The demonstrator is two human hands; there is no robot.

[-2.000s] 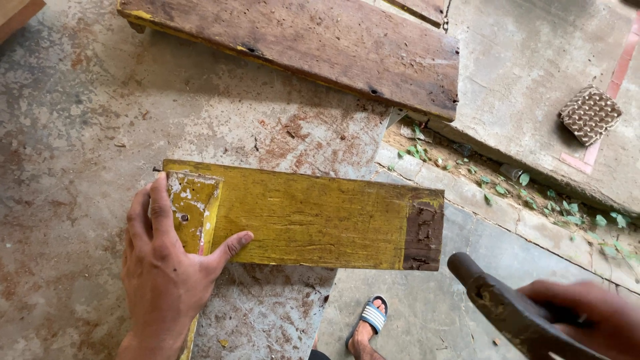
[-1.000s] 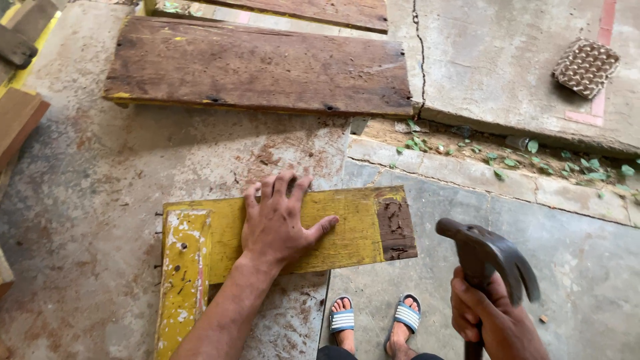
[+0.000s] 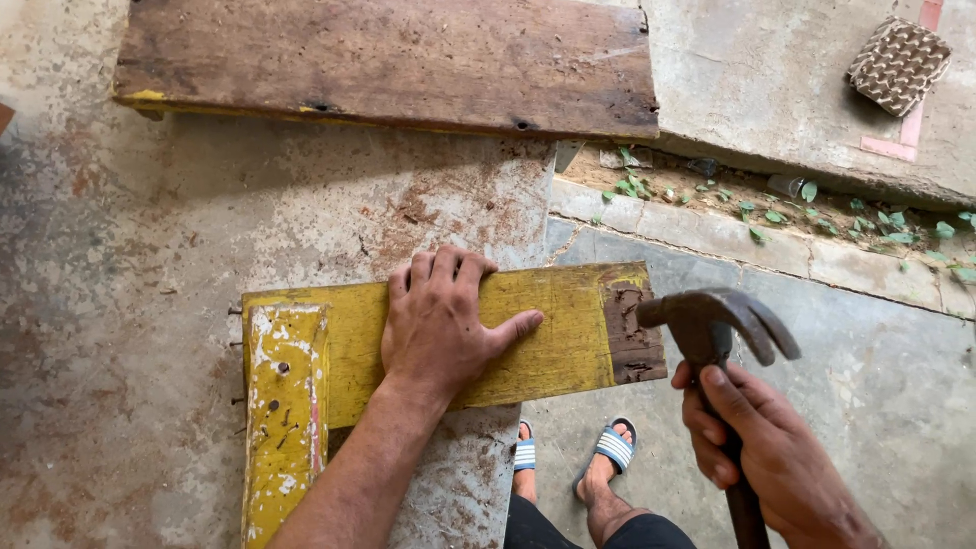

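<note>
My left hand [image 3: 446, 328] lies flat on a yellow-painted wooden board [image 3: 560, 328], fingers spread and thumb pointing right. The board's right end is bare, rough brown wood and overhangs the work surface. At its left end a narrower yellow wooden piece [image 3: 286, 427] with flaking white paint runs toward me, with nails in its face. Several nails stick out past the board's left edge. My right hand [image 3: 751, 435] is closed around the handle of a claw hammer [image 3: 705, 320]. The hammer head is upright beside the board's right end, its claw pointing right.
A weathered brown plank [image 3: 389, 65] lies across the far side of the worn work surface [image 3: 183, 305], which has reddish debris on it. Beyond its right edge are a concrete floor, a strip of small plants [image 3: 774, 216] and a patterned block [image 3: 900, 65]. Feet in striped slides stand below.
My left hand has moved from the board's left end to its middle. The hammer, partly blurred earlier at the lower right, is now held with its head up, close to the board's right end.
</note>
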